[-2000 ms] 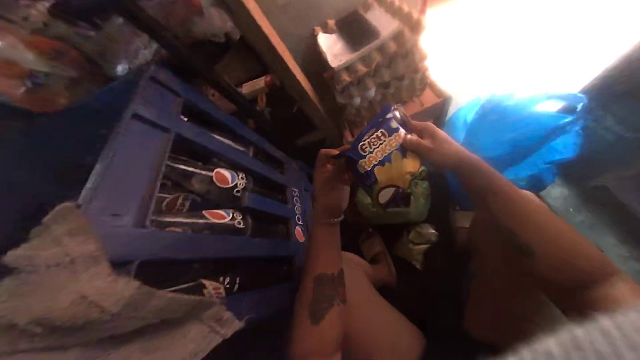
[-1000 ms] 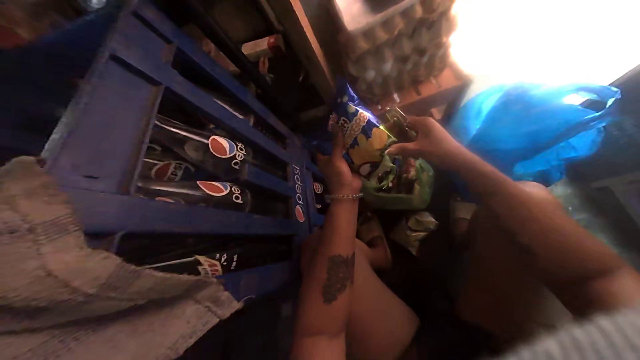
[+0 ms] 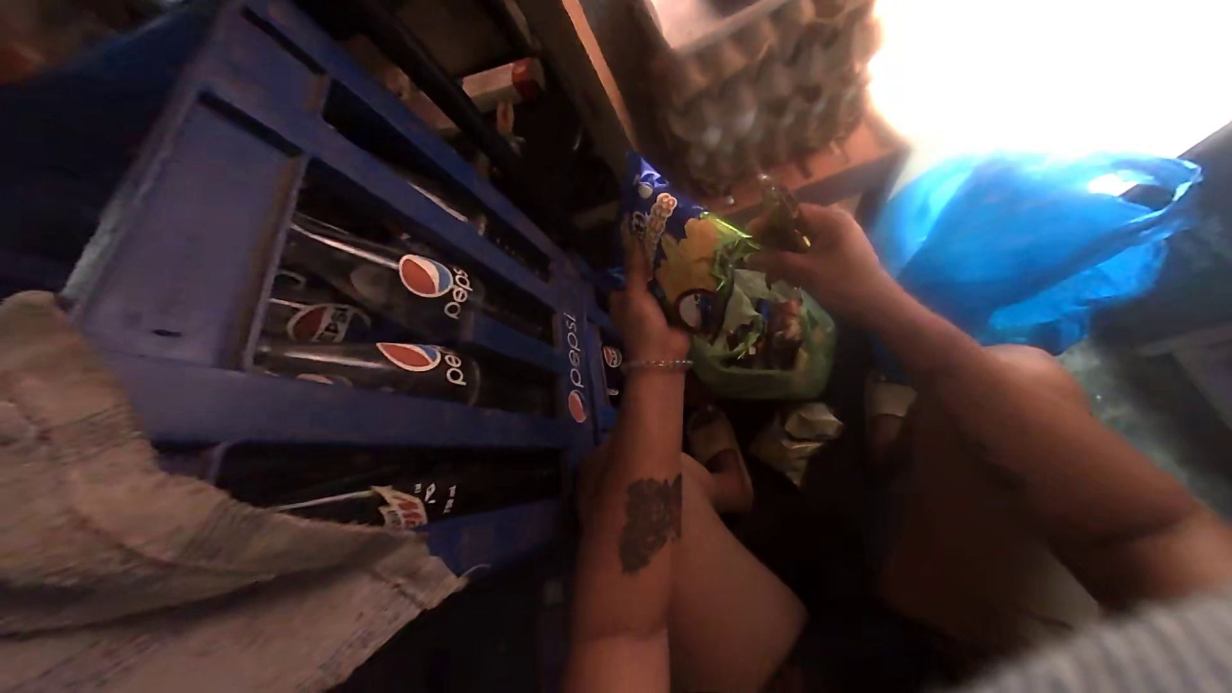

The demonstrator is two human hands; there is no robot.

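Note:
My left hand [image 3: 647, 303] holds a blue and yellow snack packet [image 3: 685, 245] upright by its lower left side. At the packet's right, my right hand [image 3: 818, 250] pinches a small dark, shiny piece [image 3: 784, 214], too blurred to name. Just below both hands, a green plastic bag [image 3: 813, 356] gapes and shows small wrapped items inside. The packet overlaps the bag's left edge. How the left fingers close behind the packet is partly hidden.
A blue Pepsi crate [image 3: 385, 409] with several glass bottles [image 3: 414, 279] stands at left, a beige cloth [image 3: 192, 577] over its near corner. Stacked egg trays [image 3: 770, 96] are ahead. A blue plastic bag [image 3: 1020, 241] lies right. A crumpled wrapper [image 3: 804, 433] is below the green bag.
My right hand has come away from the packet's top edge and now has a small dark piece in its fingers. The green bag's contents show more than two seconds ago.

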